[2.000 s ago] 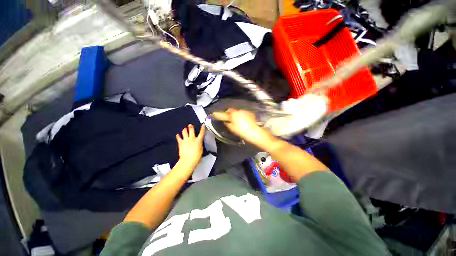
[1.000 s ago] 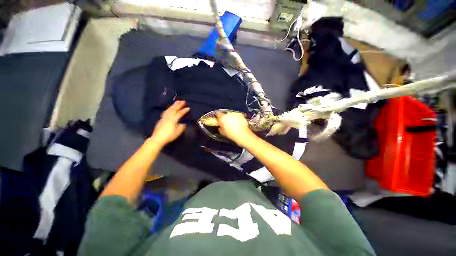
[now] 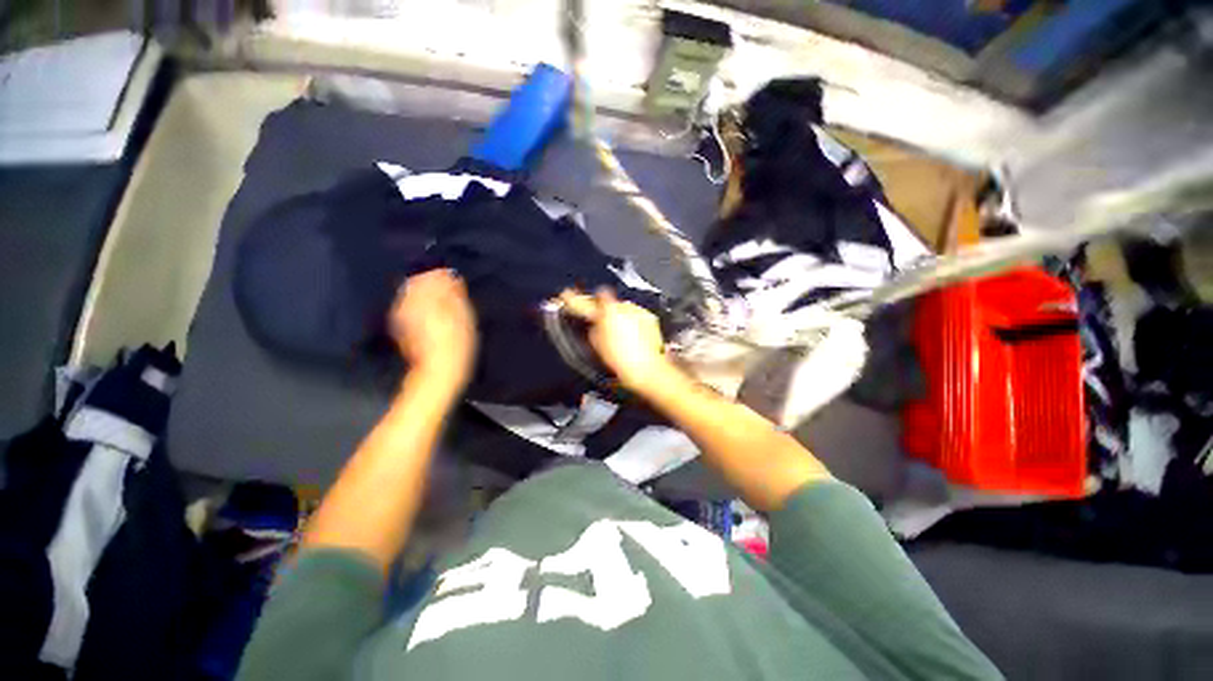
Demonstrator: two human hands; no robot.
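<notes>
A dark garment piece with white blocks lies over the padded board, whose rounded left end shows bare. My left hand is on the dark cloth with its fingers curled; it looks closed on the cloth, though blur hides the fingertips. My right hand holds the steam iron by its handle, on the garment to the right of my left hand. The iron's curved rim shows, and the hand hides part of it. The whitish wrapped hose joins at the iron's right.
A blue block lies behind the board. A black-and-white garment heap is at the upper right, beside a red plastic basket. More black-and-white cloth hangs at the lower left. A pale ledge borders the table.
The view has swung left, then slightly back. The garment has moved off the board's rounded left end. My left hand has gone from spread fingers to curled ones. The iron stays in my right hand.
</notes>
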